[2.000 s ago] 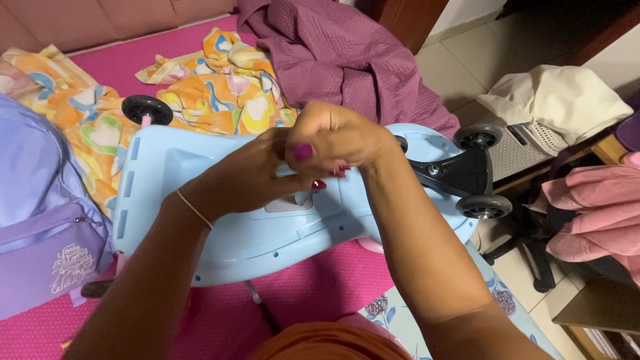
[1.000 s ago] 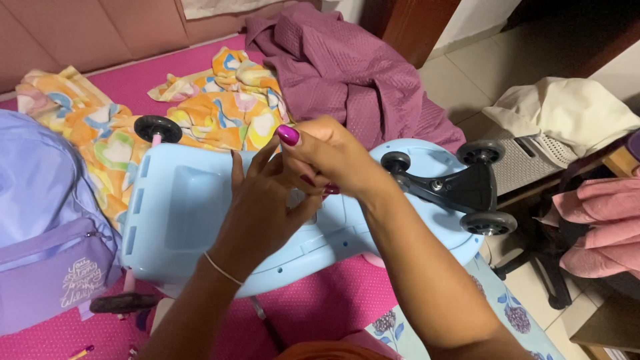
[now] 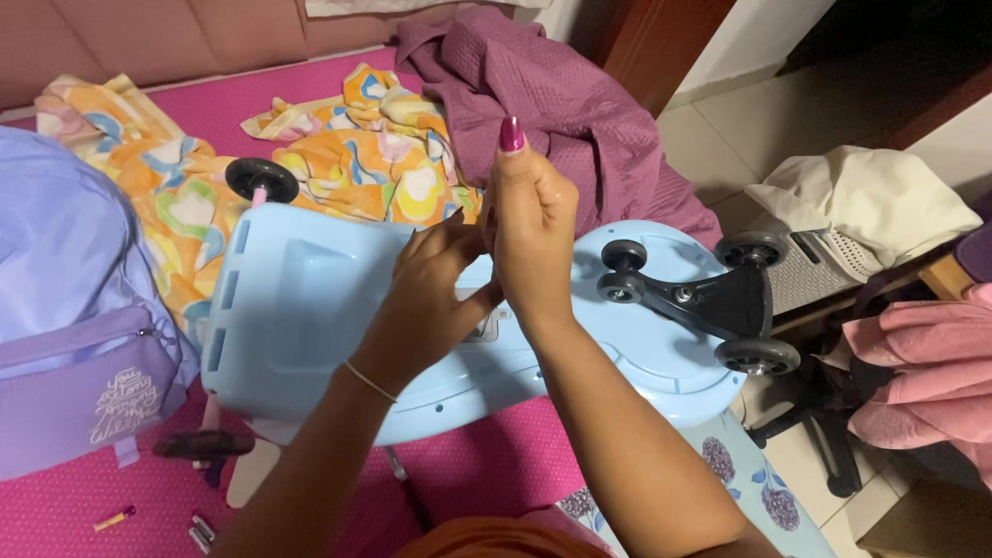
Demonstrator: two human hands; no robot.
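A light blue plastic ride-on toy car [image 3: 310,310] lies upside down on the bed, its underside facing up. Black wheels on a black bracket [image 3: 713,302] stand at its right end; a black wheel [image 3: 262,180] shows at its upper left and a blurred one [image 3: 203,444] at its lower left. My left hand [image 3: 438,291] is over the middle of the underside, fingers bent, by a small grey plate [image 3: 484,322]. Beside it my right hand [image 3: 535,225] is closed in a fist, thumb up. Whether the fist holds anything is hidden.
A lilac backpack [image 3: 70,310] lies left. Behind are a patterned towel [image 3: 387,155] and a purple quilted cover [image 3: 542,116]. Batteries [image 3: 203,531] and a screwdriver-like tool [image 3: 397,465] lie nearer. A grey basket with white cloth [image 3: 868,201] and pink cloth [image 3: 922,364] are at right.
My right hand has turned so its thumb points up, where it pointed sideways before. My left hand has stayed close beside it. The view has shifted slightly.
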